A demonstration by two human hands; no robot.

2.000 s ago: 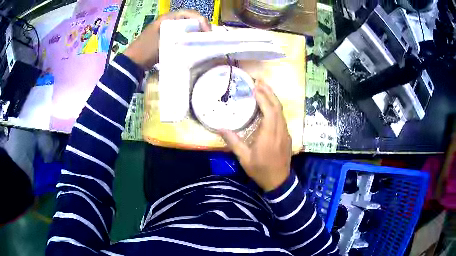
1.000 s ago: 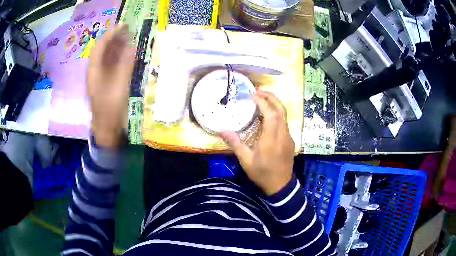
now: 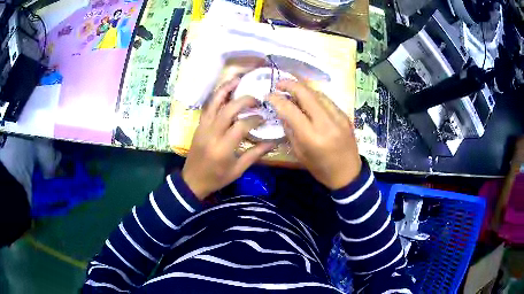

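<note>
The white housing (image 3: 253,39) lies on the cream-yellow work pad (image 3: 348,86). Its round white disc (image 3: 248,86) is toward me, with thin dark wires (image 3: 273,70) running up from the centre. My left hand (image 3: 221,140) is at the disc's left and lower side, fingertips near the centre. My right hand (image 3: 322,135) comes from the right, its fingertips also at the disc's centre by the wires. The fingertips are close together; any small part between them is too small and blurred to tell.
Behind the pad are a yellow tray (image 3: 258,9), partly cut off, and a clear round tub (image 3: 313,12). Grey metal fixtures (image 3: 431,74) and a black cylinder stand at right. A blue crate (image 3: 439,198) with units is lower right. Pink printed paper (image 3: 86,86) lies left.
My left hand has moved from the far left onto the disc. My right hand has shifted from the disc's right rim to its centre. The housing sits slightly tilted compared with before.
</note>
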